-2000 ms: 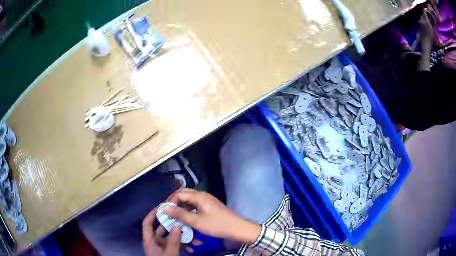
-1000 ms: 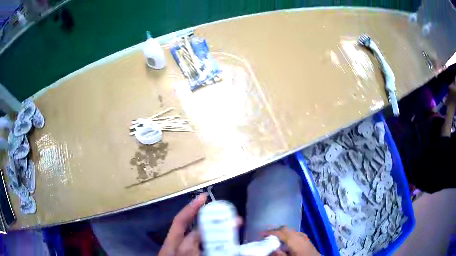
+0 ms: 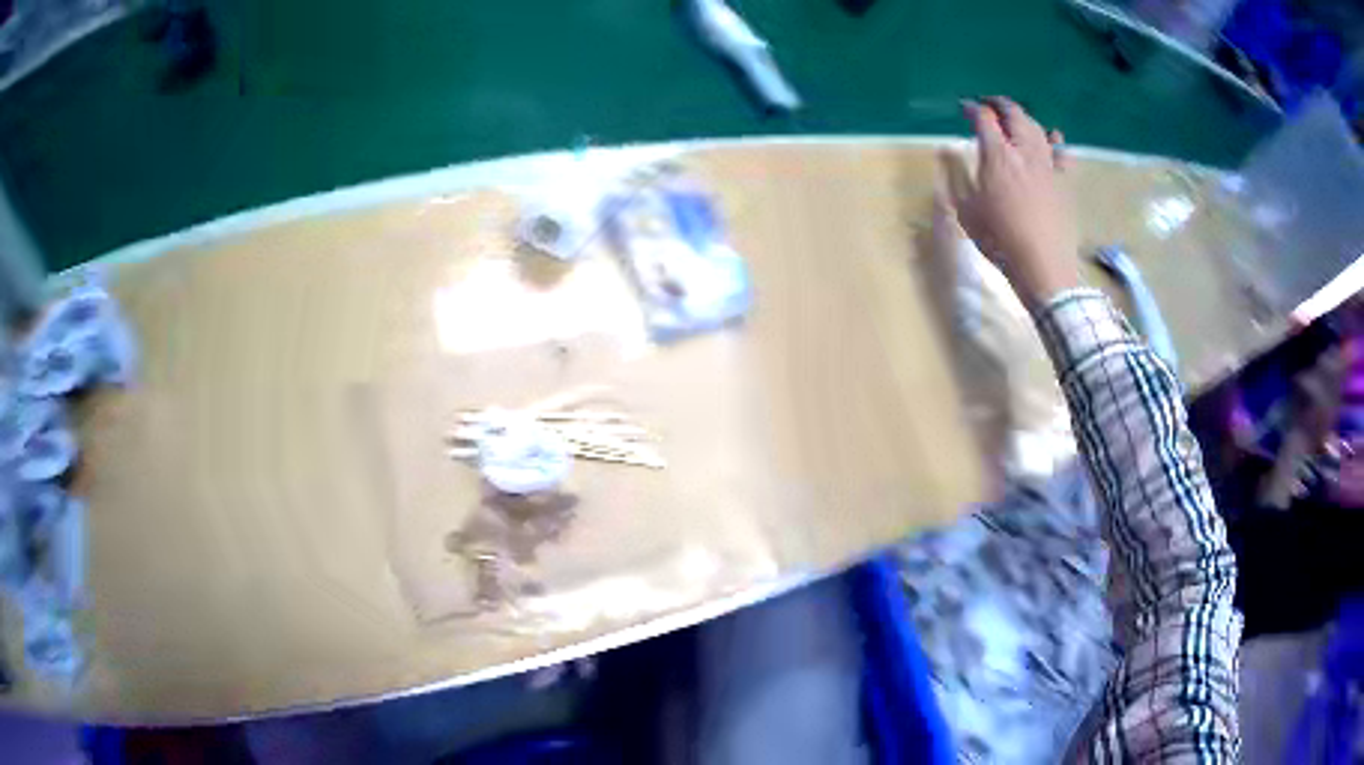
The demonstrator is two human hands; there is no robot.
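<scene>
My right hand [image 3: 1017, 180] is stretched out over the bench's far edge beside the green belt, palm down, fingers loosely bent and somewhat apart. I see nothing in it. A long white-grey part [image 3: 741, 57] lies on the green belt, left of my right hand and apart from it. My left hand is not in view. The round white cup [image 3: 522, 454] stands on the bench with several pale sticks [image 3: 613, 435] beside it and a dark wet stain [image 3: 509, 541] in front. The picture is blurred.
A small white bottle [image 3: 551, 232] and a blue-and-clear packet [image 3: 682, 262] lie near the belt. Grey-white parts are piled at the left [image 3: 53, 448]. A brush [image 3: 1140, 304] lies right of my sleeve. A blue bin [image 3: 902, 673] holds loose parts. Another person's arm shows at the right.
My right hand has moved from the lap to the far bench edge. My left hand and the white part it held over the lap have left the view. The view has shifted; a white part now shows on the belt.
</scene>
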